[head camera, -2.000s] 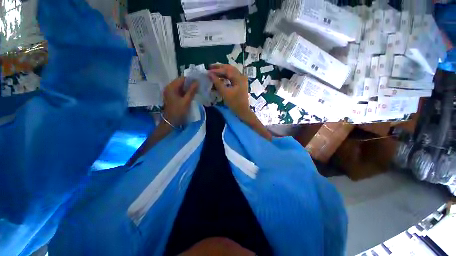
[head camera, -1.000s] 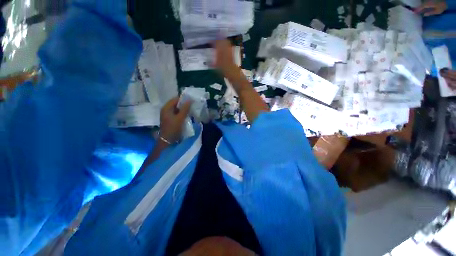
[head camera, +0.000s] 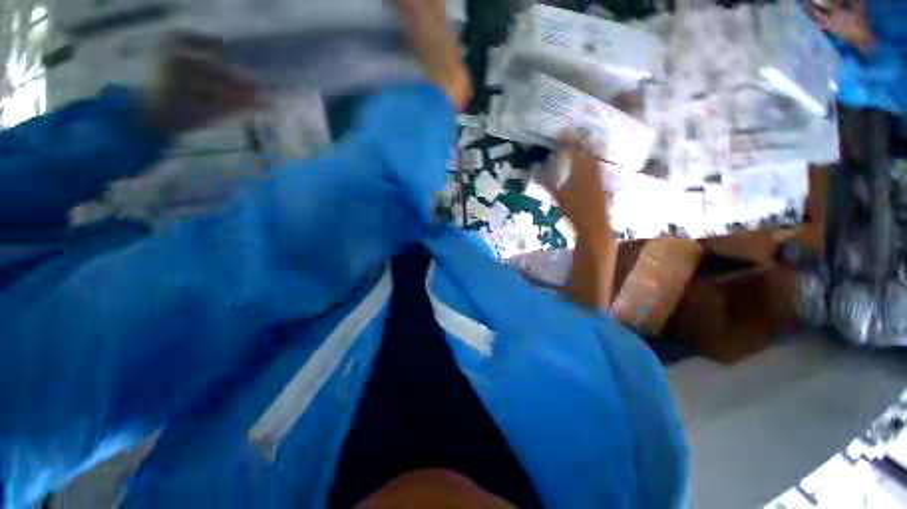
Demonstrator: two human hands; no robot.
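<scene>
My right hand (head camera: 577, 164) is blurred at the near edge of the printed white cartons (head camera: 587, 109). A small pale patch shows at its fingers, and I cannot tell if it is held. My left hand is not visible; a large blue sleeve (head camera: 259, 239) crosses where it was. The sleeve ends in a bare forearm (head camera: 430, 45), apparently a neighbour's, running to the top edge. A blurred stack of white cartons (head camera: 308, 50) lies between this forearm and another dark, blurred hand (head camera: 204, 84) at left. White label scraps (head camera: 492, 189) litter the green tabletop.
A block of end-on white cartons (head camera: 736, 129), partly under clear film, stands at right. Below the table edge are a brown corrugated box (head camera: 731, 308) and shiny plastic-wrapped goods (head camera: 860, 308). Another person's hand (head camera: 845, 20) shows at top right.
My right hand has moved from the middle carton rightwards to the carton rows. The blue sleeve has swung across in front of me, hiding my left hand. The cartons at top are now a moving blur.
</scene>
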